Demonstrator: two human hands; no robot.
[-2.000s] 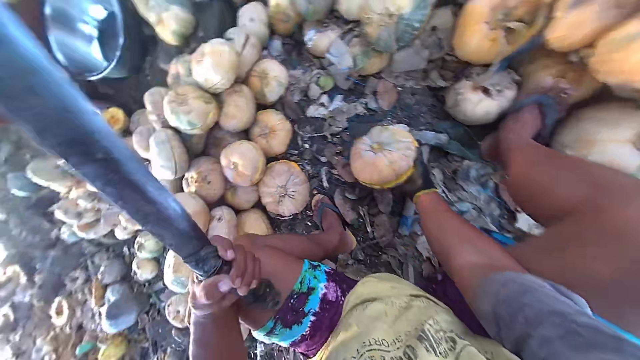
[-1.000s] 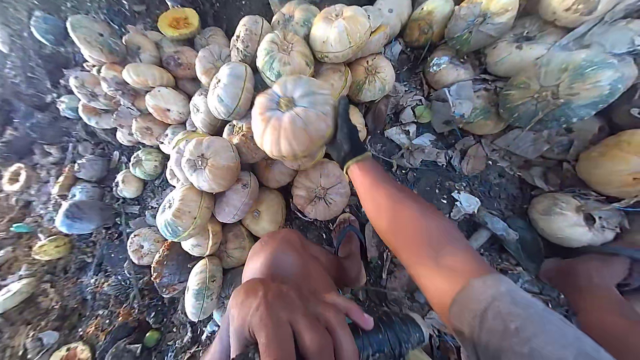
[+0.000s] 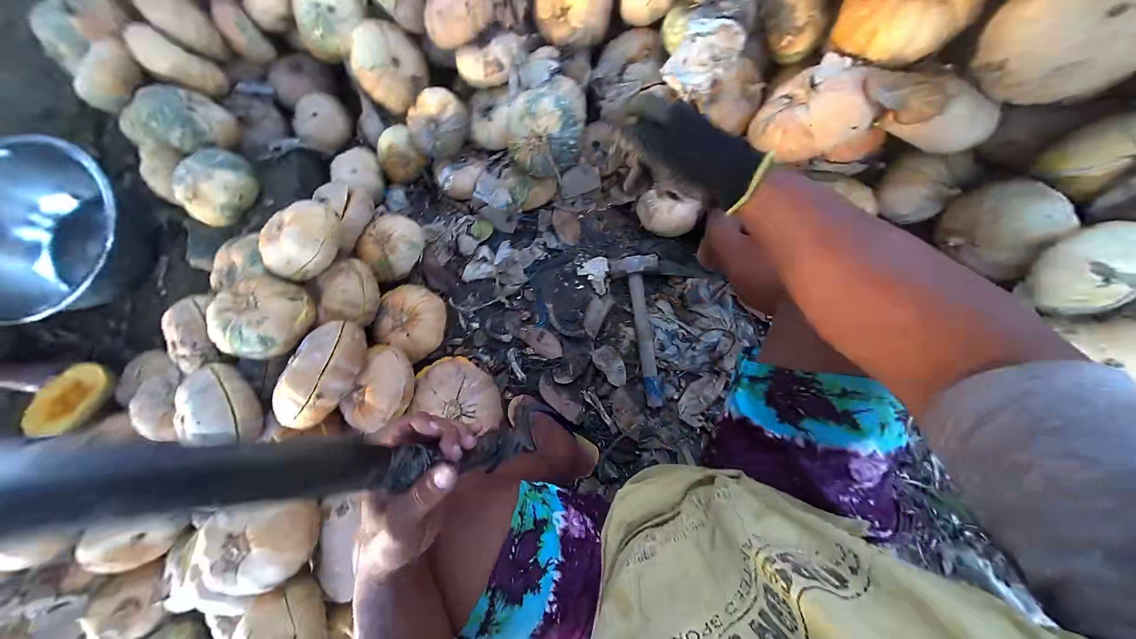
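In my left hand point(image 3: 413, 479) is the wrapped handle of a long dark blade point(image 3: 195, 475), likely a machete, which points left over the pumpkins and is blurred. My right hand point(image 3: 688, 146), in a black glove with a yellow cuff, reaches out among pumpkins at the upper middle; its fingers are blurred, and whether they hold anything does not show. Just below the glove lies a small pale pumpkin point(image 3: 670, 209). A heap of pumpkins, some with dark slits across them point(image 3: 319, 373), lies in front of my left hand.
A hammer point(image 3: 641, 328) lies on the leaf-littered ground between my legs. A shiny metal basin point(image 3: 53, 226) stands at the left, with a cut pumpkin half point(image 3: 67, 399) below it. More pumpkins point(image 3: 1007, 226) are piled along the top and right. A printed yellowish cloth point(image 3: 737, 559) covers my lap.
My right hand held a pumpkin over the heap one second ago; now it is away from the heap, among pumpkins farther right. The long blade is back in view at the left. The view has shifted.
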